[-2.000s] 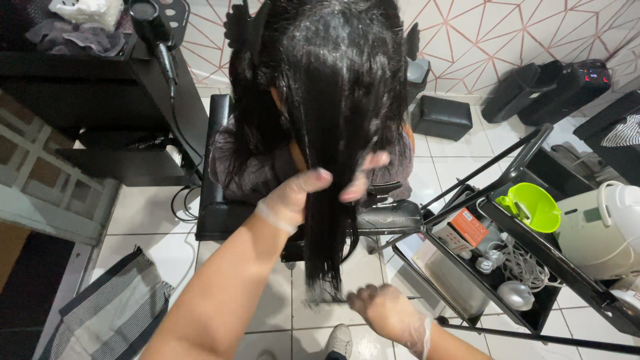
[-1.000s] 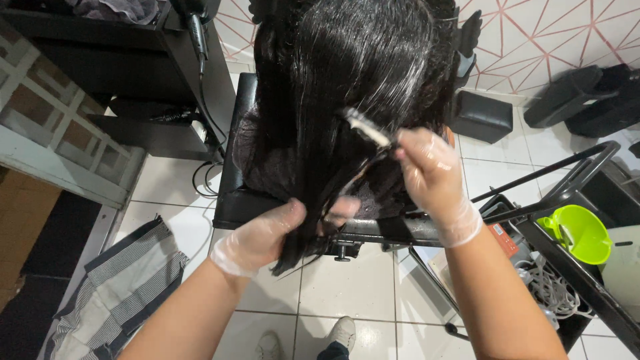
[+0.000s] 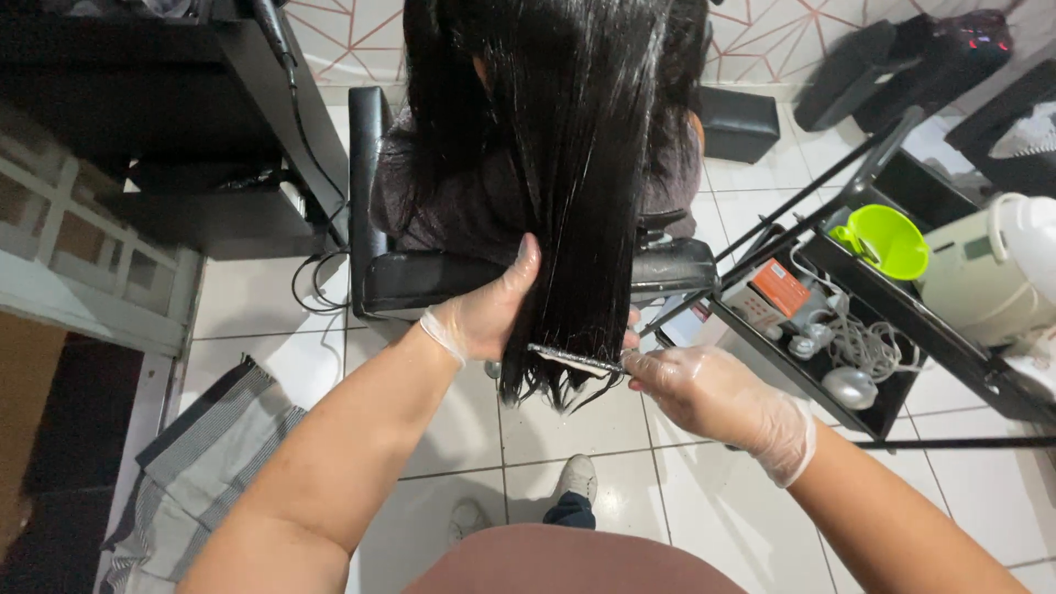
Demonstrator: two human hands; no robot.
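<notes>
Long dark, shiny hair (image 3: 586, 206) hangs down the back of a person seated in a black salon chair (image 3: 437, 280). My left hand (image 3: 495, 309), in a clear thin glove, supports the hair from behind near its lower part; its thumb shows at the left edge and most fingers are hidden behind the strands. In my gloved right hand (image 3: 685, 379) is a comb (image 3: 577, 360), lying across the hair just above the ends, with whitish matter along it. A dark towel or cape (image 3: 462, 223) covers the person's shoulders.
To the right, a black trolley (image 3: 734, 322) holds a lime-green bowl (image 3: 895, 239), an orange-and-white box (image 3: 771, 293) and white cables (image 3: 866, 351). A dark cabinet (image 3: 272, 124) with a corded styling tool stands at left. A striped cloth (image 3: 206, 462) lies on the tiled floor.
My right hand has moved from higher on the hair down to near the ends with the comb. The hair, gathered narrowly one second ago, now hangs in a broader, flatter section.
</notes>
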